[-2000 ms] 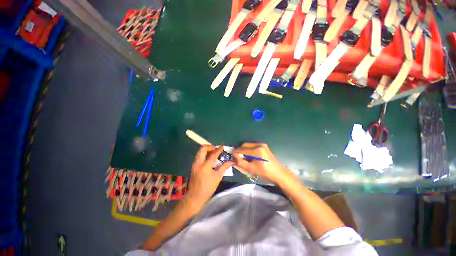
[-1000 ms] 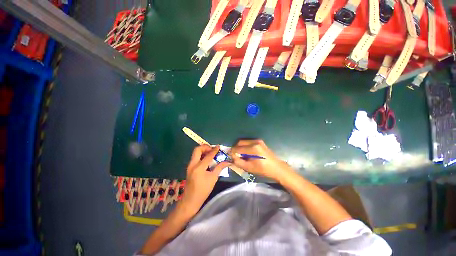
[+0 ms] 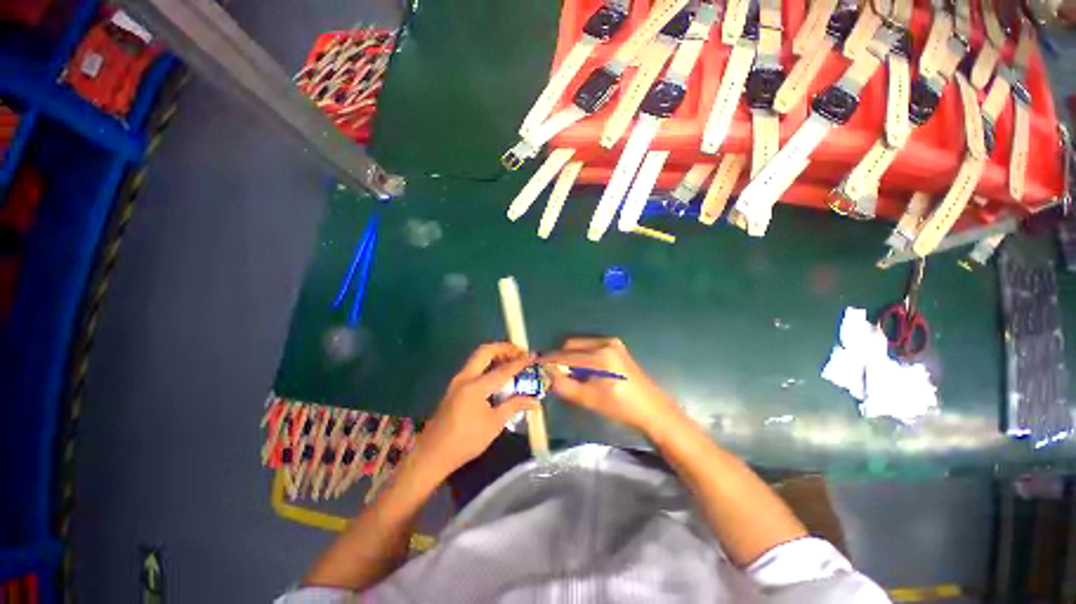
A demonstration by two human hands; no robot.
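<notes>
A wristwatch with a beige strap lies between my hands near the bench's front edge. Its case shows a bright reflection. One strap end points away from me, the other down toward my smock. My left hand holds the case from the left with its fingertips. My right hand holds a slim blue pen-like tool, its fingertips at the case's right side. The tool's tip is hidden by the fingers. A bit of white cloth or paper shows under the left fingers.
A red tray of strapped watches stands at the back right. Blue sticks lie left, a blue disc in the middle. Crumpled white tissue, red-handled scissors and a dark parts tray are right. A metal bar juts in upper left.
The watch has turned between my hands, so its strap now runs almost straight away from me instead of slanting. Both hands keep their holds. The view has shifted slightly.
</notes>
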